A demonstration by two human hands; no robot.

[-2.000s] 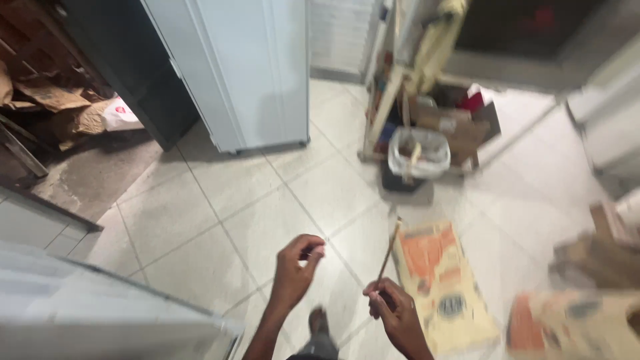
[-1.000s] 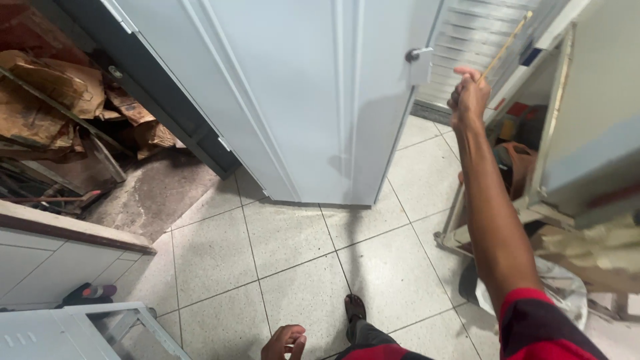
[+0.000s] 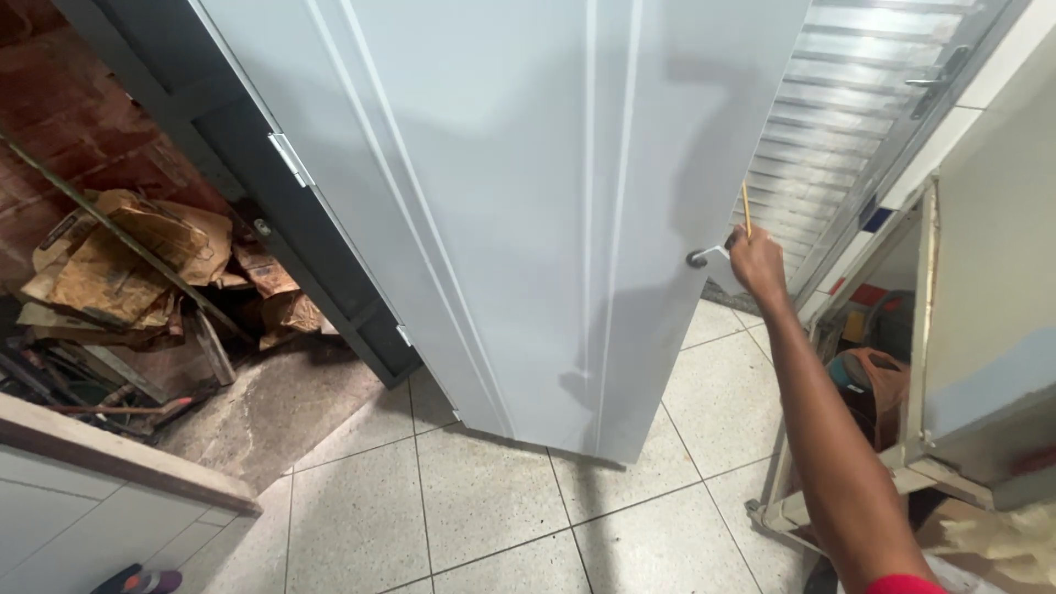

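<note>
My right hand (image 3: 757, 257) is closed around a thin yellowish stick (image 3: 747, 208), perhaps a brush handle, which points up from the fist. The fist is at the free edge of a light grey door (image 3: 495, 206), next to a dark round knob or lock (image 3: 697, 259) with a pale tag-like piece (image 3: 724, 268) by it. Whether the fingers touch the door or that piece cannot be told. White hinges (image 3: 290, 159) run down the door's left edge, along a dark grey frame (image 3: 272, 231). My left hand is out of view.
Crumpled brown paper sacks (image 3: 140, 264), poles and boards lie beyond the opening at left. A metal-framed rack (image 3: 924, 330) holding assorted things stands at right. Behind the door is a slatted metal door (image 3: 841, 132) with a lever handle. Tiled floor (image 3: 643, 528) runs below.
My left hand, low in view a second ago, has gone out of view. My right hand has stayed raised with the stick and is now beside the door's knob. The view has moved closer to the door.
</note>
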